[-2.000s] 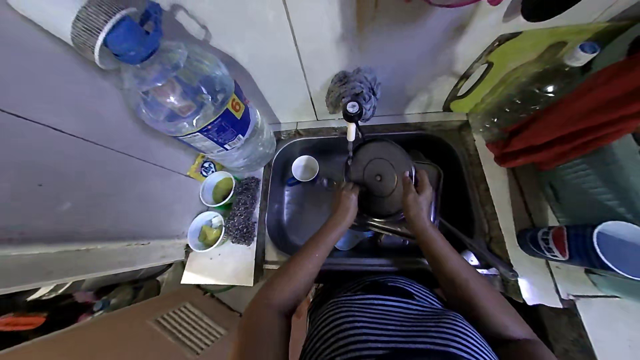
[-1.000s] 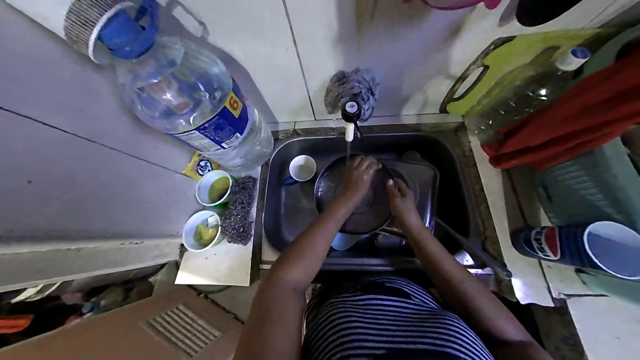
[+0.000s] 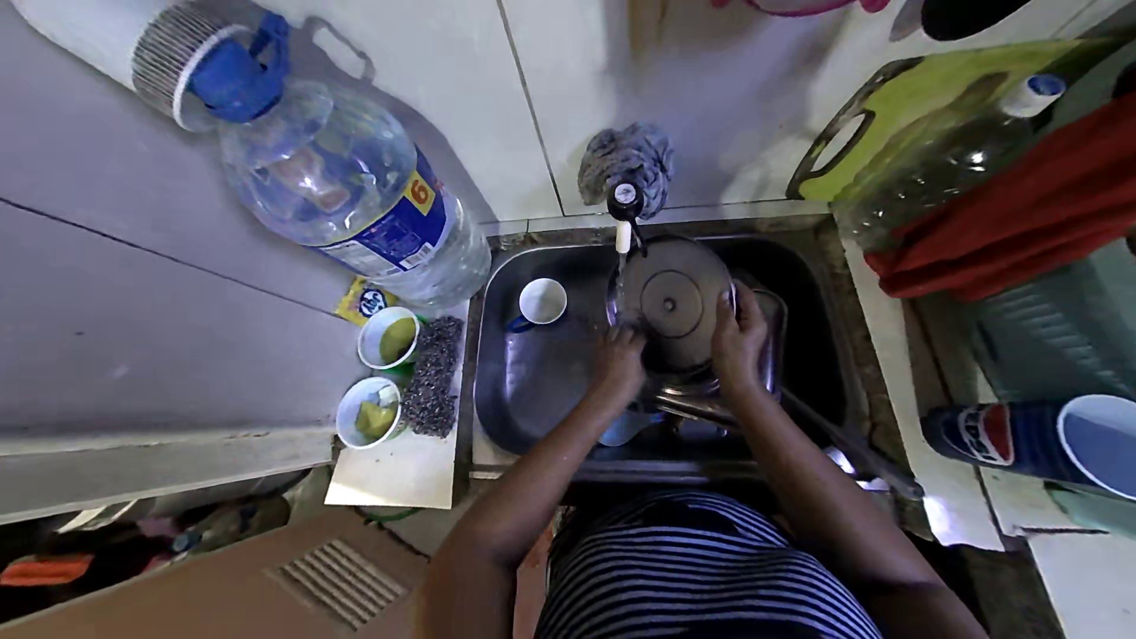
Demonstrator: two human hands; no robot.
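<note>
A round metal pan (image 3: 688, 284), its ringed outer base toward me, is tilted under the thin stream from the tap (image 3: 625, 232) in the steel sink (image 3: 524, 377). My right hand (image 3: 739, 342) grips its right rim, thumb on the base. My left hand (image 3: 621, 355) is at the lower left rim, fingers curled; whether it grips the pan is not plain. Below lie other metal cookware and a long handle (image 3: 852, 444) that juts past the sink's front right. A white mug (image 3: 542, 301) with a blue handle stands at the sink's left.
Left of the sink are a large water bottle (image 3: 355, 186), two tubs (image 3: 388, 338) with yellow-green contents and a dark scouring pad (image 3: 433, 377). A grey mesh scrubber (image 3: 627, 164) hangs behind the tap. To the right are a green cutting board (image 3: 923, 106), a red cloth (image 3: 1021, 195) and a blue cup (image 3: 1029, 435).
One second ago the pan's dark inside faced me with my left hand in it; now its base faces me. My left hand has moved down to the rim, and my right hand is at the right edge.
</note>
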